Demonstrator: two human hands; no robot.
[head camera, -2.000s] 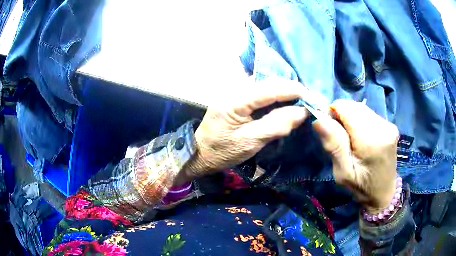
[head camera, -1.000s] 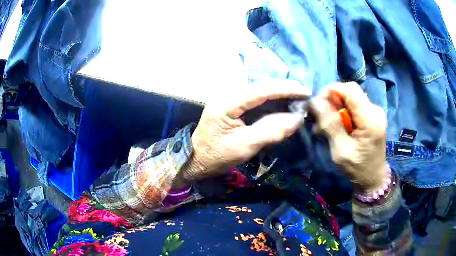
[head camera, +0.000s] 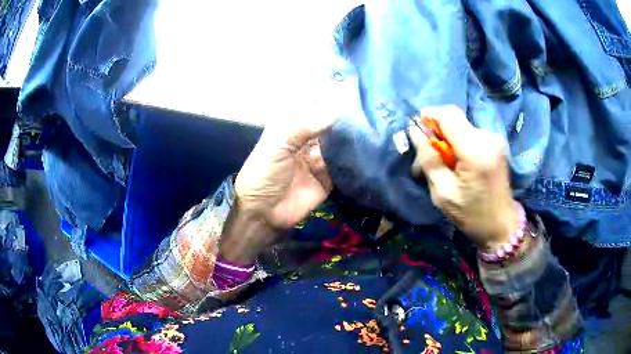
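Note:
A blue denim garment (head camera: 422, 48) with pale stitching is spread over the right side of the white table and hangs towards the lap. My right hand (head camera: 463, 173) is closed around thread snips (head camera: 439, 143) with orange-red handles, and their short dark tips point up and left over the denim. A small white tag (head camera: 401, 142) shows on the denim just left of the snips. My left hand (head camera: 287, 173) is at the garment's left edge, blurred, with its fingertips partly hidden by the denim. Whether it pinches cloth cannot be told. A black brand label (head camera: 578, 192) shows near the neckband on the right.
The white table (head camera: 235, 62) has a curved front edge. More blue denim (head camera: 104, 76) hangs over its left edge. A blue panel (head camera: 180, 180) stands below the table. Crumpled dark cloth (head camera: 59, 297) lies at the lower left.
My left hand has moved left and down, and its fingers have opened from the pinch beside my right hand. The garment has shifted and the white tag has come into view.

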